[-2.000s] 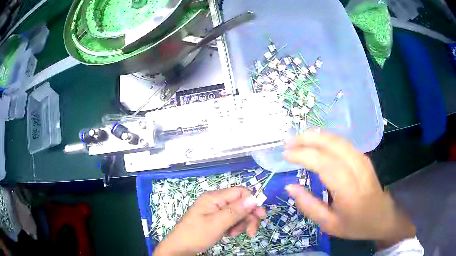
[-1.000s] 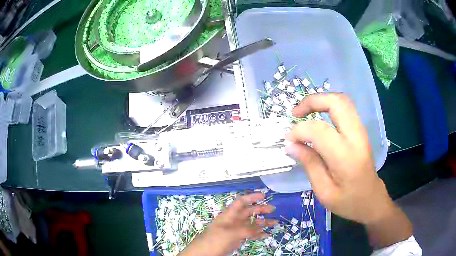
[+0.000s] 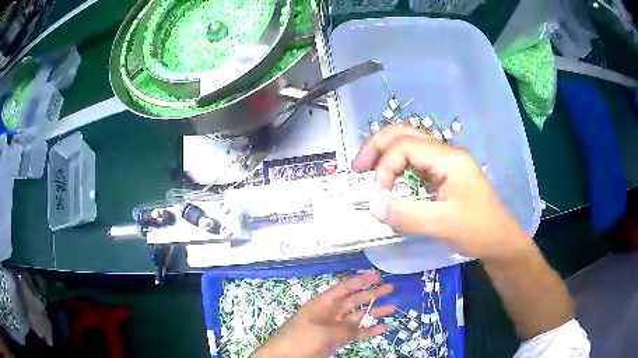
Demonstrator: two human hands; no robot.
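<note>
My right hand (image 3: pixel 448 196) is at the right end of the long white insertion head (image 3: pixel 301 217). Its thumb and fingertips come together there; glare hides whether they hold a part. My left hand (image 3: pixel 329 318) is over the blue parts bin (image 3: pixel 210 308), palm turned partly up with the fingers apart. A leaded part (image 3: pixel 366 318) shows at its fingers; whether it lies on them or in the bin behind is unclear. The clear tub (image 3: pixel 448 56) holds a smaller pile of leaded parts, partly hidden behind my right hand.
A steel bowl feeder (image 3: pixel 203 105) with green contents stands at the upper left. A dark metal arm (image 3: pixel 336 80) slants over the tub. A small clear box (image 3: pixel 72 183) lies at left, a bag of green components (image 3: pixel 535 80) beyond the tub, and a blue cloth-like strip (image 3: pixel 594 154) at right.
My left hand has let go of the leaded part it pinched and opened over the bin. My right hand has moved up and left onto the insertion head, its fingers now closer together.
</note>
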